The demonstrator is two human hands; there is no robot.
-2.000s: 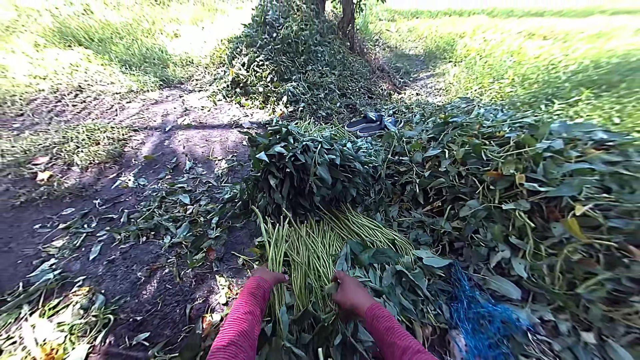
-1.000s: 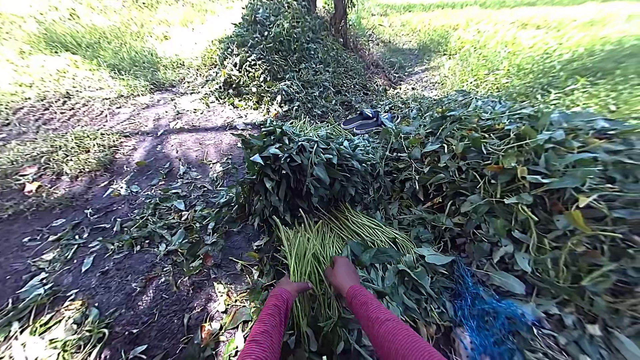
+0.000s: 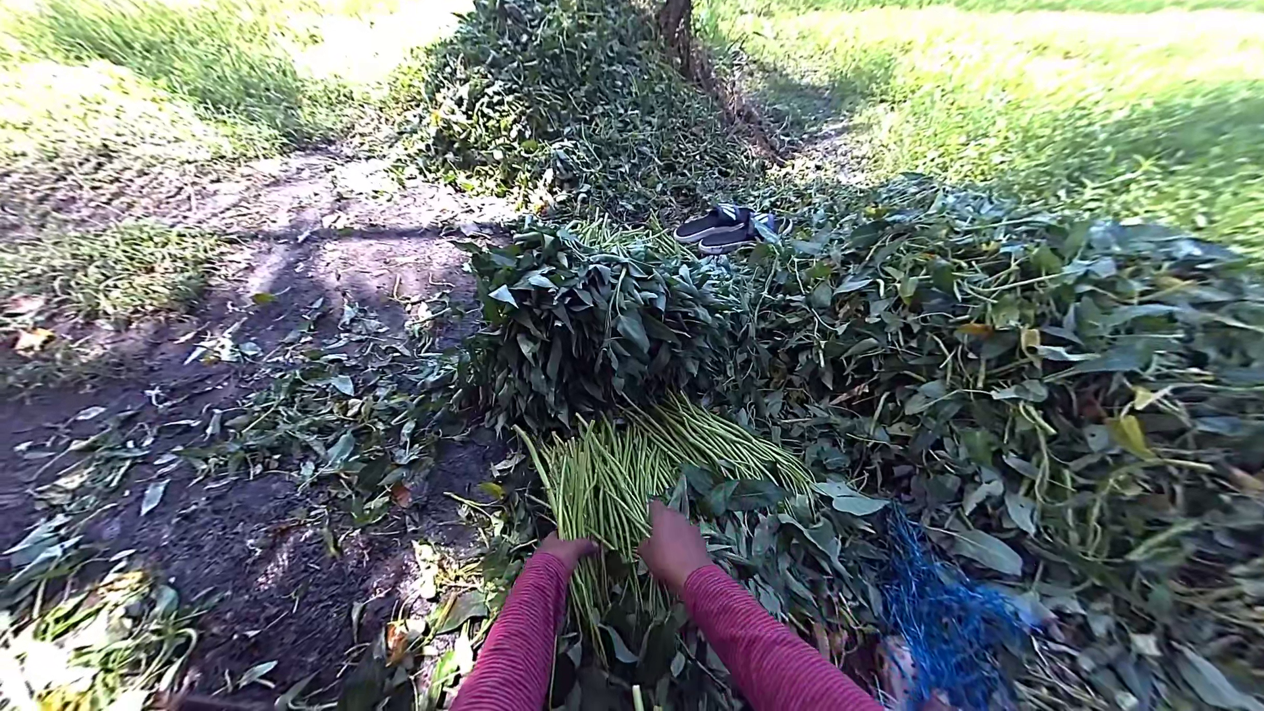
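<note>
Long green stems of leafy greens [image 3: 602, 479] lie side by side in front of me, their leaves toward my body. My left hand [image 3: 568, 549] is at the left edge of these stems, and my right hand [image 3: 673, 545] is at their right edge; the two clasp the bunch between them. Fingers are partly hidden among the stems. Just beyond stands a stacked heap of leafy bunches [image 3: 592, 326]. More cut stems [image 3: 731, 449] fan out to the right of the held ones.
A large pile of leafy vines [image 3: 987, 326] spreads along the right. Blue plastic twine [image 3: 943, 612] lies at the lower right. A pair of dark sandals [image 3: 726, 229] rests behind the stack. Bare soil with scattered leaves [image 3: 336, 405] is on the left; a leafy mound [image 3: 583, 99] stands farther back.
My hands were apart at the sides of the stems two seconds ago and have come closer together around them. The stack beyond has not plainly changed.
</note>
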